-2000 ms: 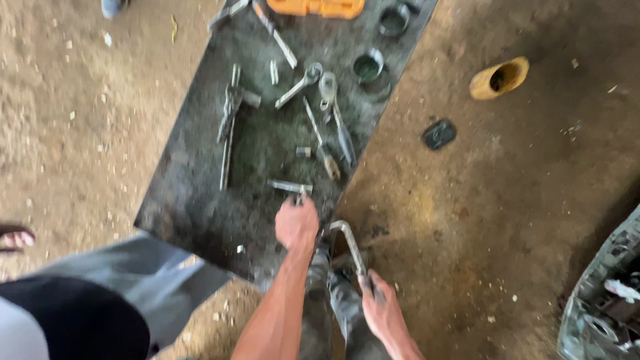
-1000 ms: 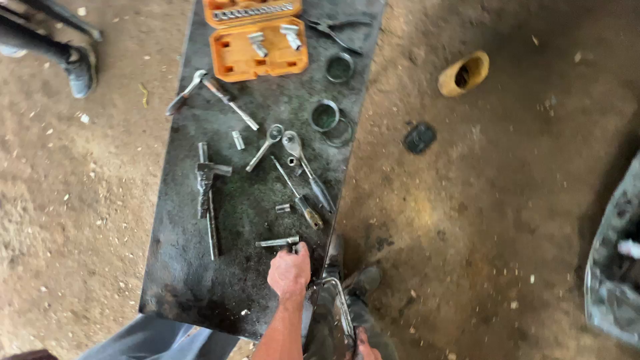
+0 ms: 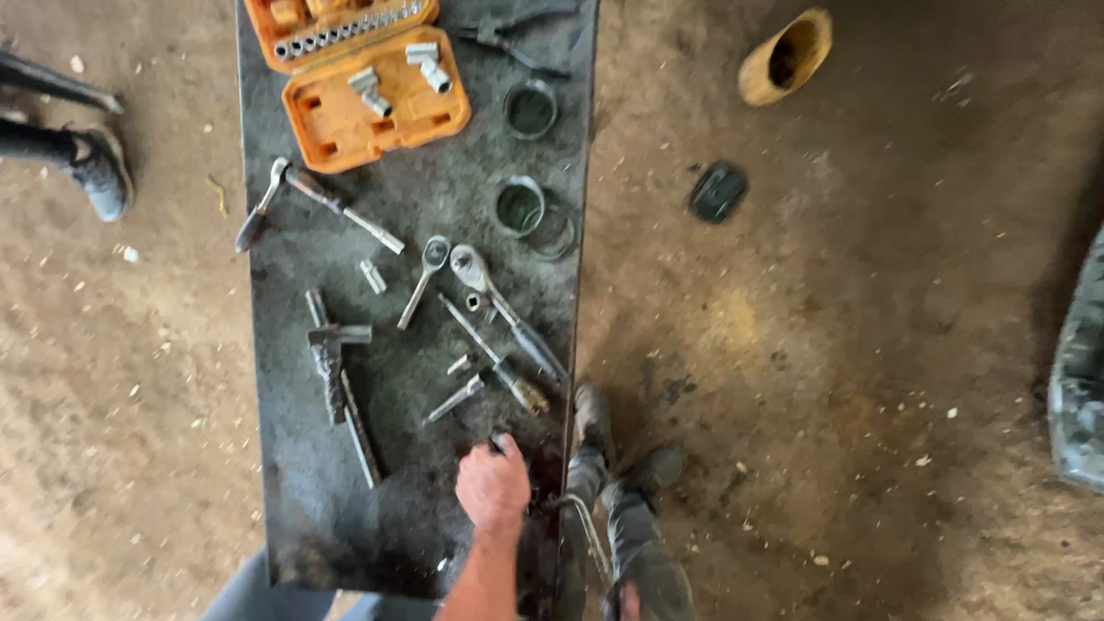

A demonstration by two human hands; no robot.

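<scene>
My left hand (image 3: 493, 483) is over the near part of the dark metal table (image 3: 302, 526), fingers curled, with a small dark spot at the fingertips; whether it grips something is unclear. Just beyond it lie a socket extension bar (image 3: 454, 398) and a screwdriver (image 3: 492, 349) with a worn handle. At the bottom edge, my right hand (image 3: 631, 601) shows only in part, around the lower end of a bent metal bar (image 3: 591, 530), whose upper end reaches the table's right edge. Two ratchets (image 3: 423, 285) (image 3: 509, 315) and a small socket (image 3: 473, 302) lie farther up.
An orange socket case (image 3: 375, 108), pliers (image 3: 509, 34), round containers (image 3: 530, 109) (image 3: 519, 207), another ratchet (image 3: 263, 204), a nut driver (image 3: 345, 210) and a greasy T-shaped tool (image 3: 332, 371) are on the table. A bamboo piece (image 3: 785, 59) and dark object (image 3: 718, 191) lie on the ground. Another person's foot (image 3: 103, 172) is at left.
My left hand has drawn back from the extension bar, which now lies slanted beside the screwdriver. My right hand has gone mostly out of view at the bottom. The view has shifted.
</scene>
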